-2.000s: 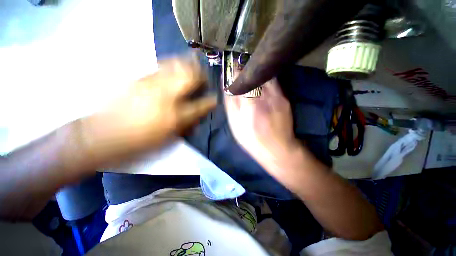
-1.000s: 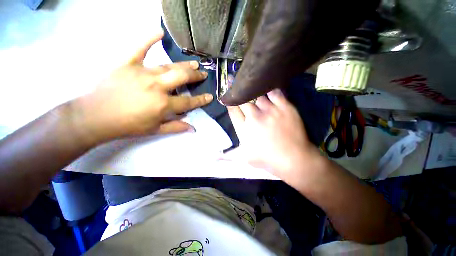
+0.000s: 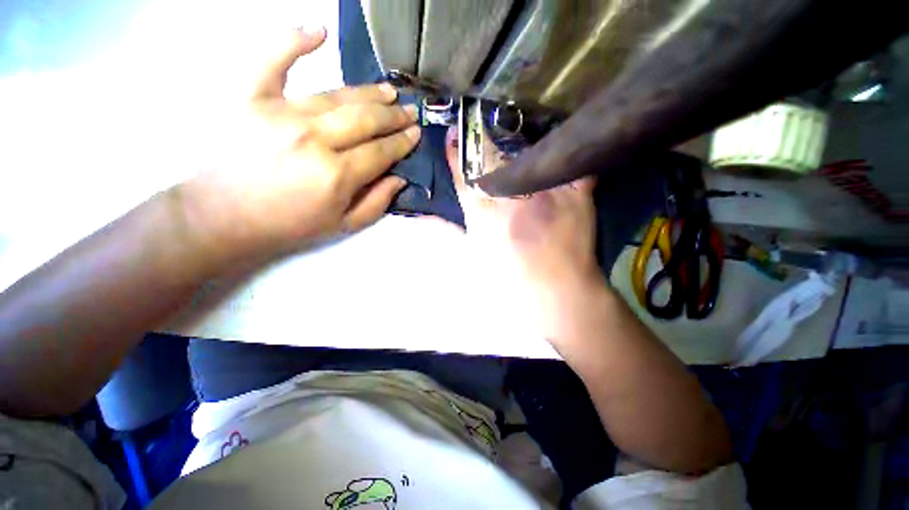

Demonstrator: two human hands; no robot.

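Observation:
A dark navy fabric piece (image 3: pixel 435 171) lies flat under the head of the sewing machine (image 3: pixel 558 60). The presser foot and needle area (image 3: pixel 472 144) is just above the fabric, partly hidden by a dark curved part. My left hand (image 3: pixel 314 159) lies palm down, its fingertips on the fabric left of the presser foot, thumb apart. My right hand (image 3: pixel 528 224) rests on the fabric to the right of the foot; its fingertips are mostly hidden behind the machine part. More dark fabric (image 3: pixel 628 199) shows right of my right hand.
Scissors with dark handles (image 3: pixel 686 269) and a yellow handle loop (image 3: pixel 650 254) lie right of my right hand. A white strip (image 3: pixel 789 317) hangs farther right. A pale ribbed knob (image 3: pixel 769 137) is on the machine. The white table's front edge (image 3: pixel 399 344) is before my lap.
The pale piece under my left hand is no longer seen, and the fabric's near edge now lies close to the foot. My hands stay beside the foot. The view has shifted slightly.

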